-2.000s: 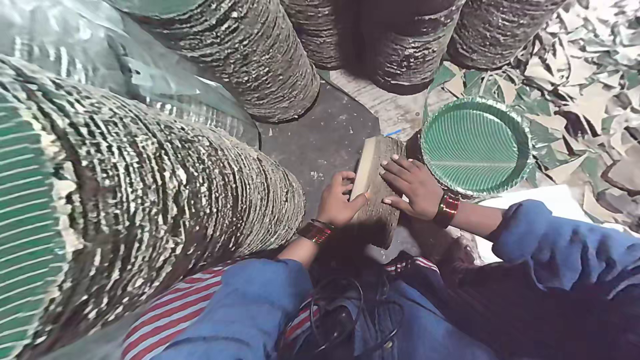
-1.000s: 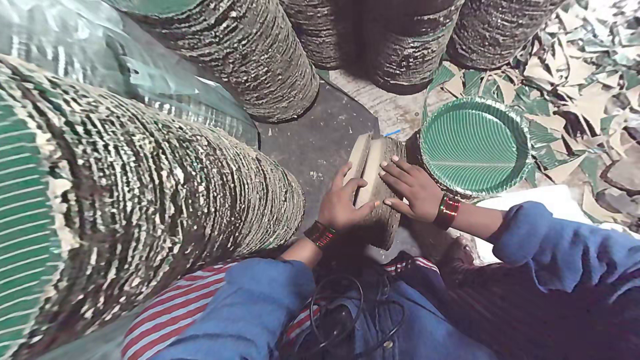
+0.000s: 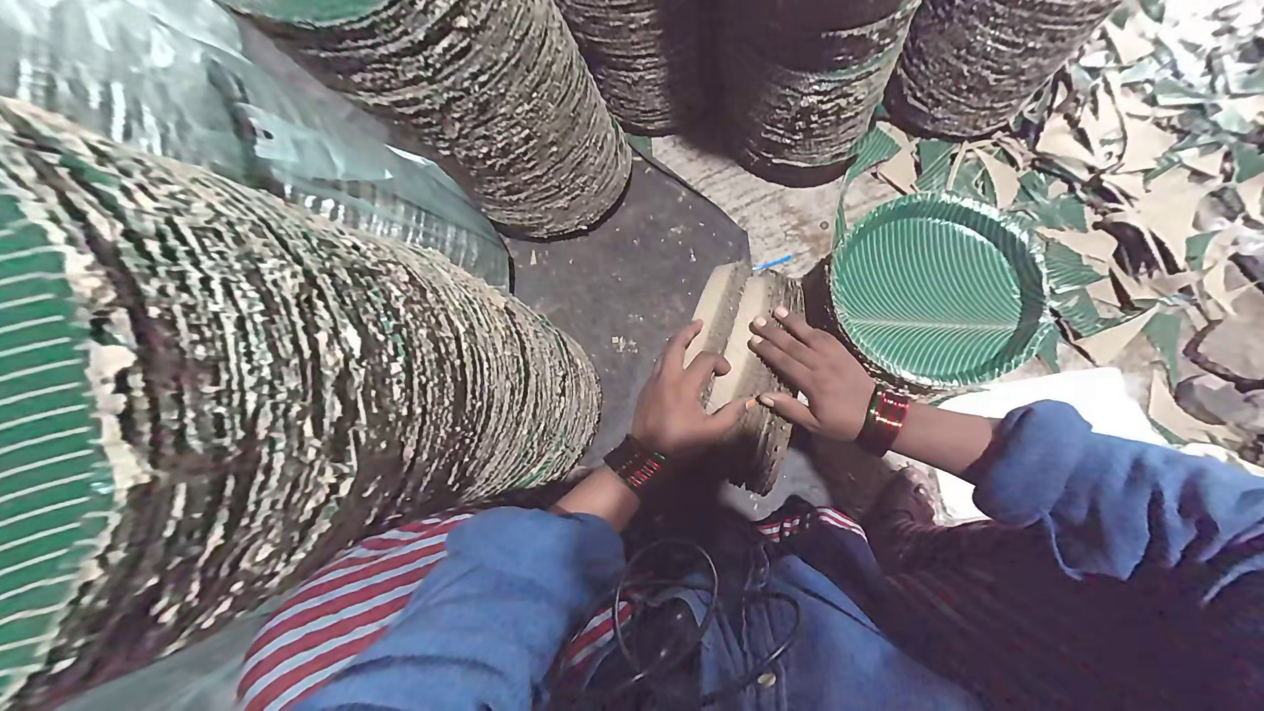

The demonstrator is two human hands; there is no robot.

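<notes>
A thick stack of brown paper plates (image 3: 755, 341) stands on edge in front of me, with a gap between its front part and the rest. My left hand (image 3: 686, 395) rests at its left side, fingers spread and partly curled along the front plates. My right hand (image 3: 812, 373) lies on the stack's right side, fingers extended over the upper plates. The two thumbs nearly meet at the middle. Just right of the right hand is a pile of round green leaf-patterned plates (image 3: 933, 286), its top plate facing up.
Tall stacks of rough-edged sheets (image 3: 326, 365) lean at the left, and further stacks (image 3: 820, 79) stand at the back. Green and brown scraps (image 3: 1136, 197) cover the floor at the right. A dark board (image 3: 592, 286) lies under the work; a white sheet (image 3: 1066, 415) lies beneath my right forearm.
The front plates of the stack have tilted to the left, opening a gap in it. My left hand has shifted along the front; my right hand has stayed about where it was.
</notes>
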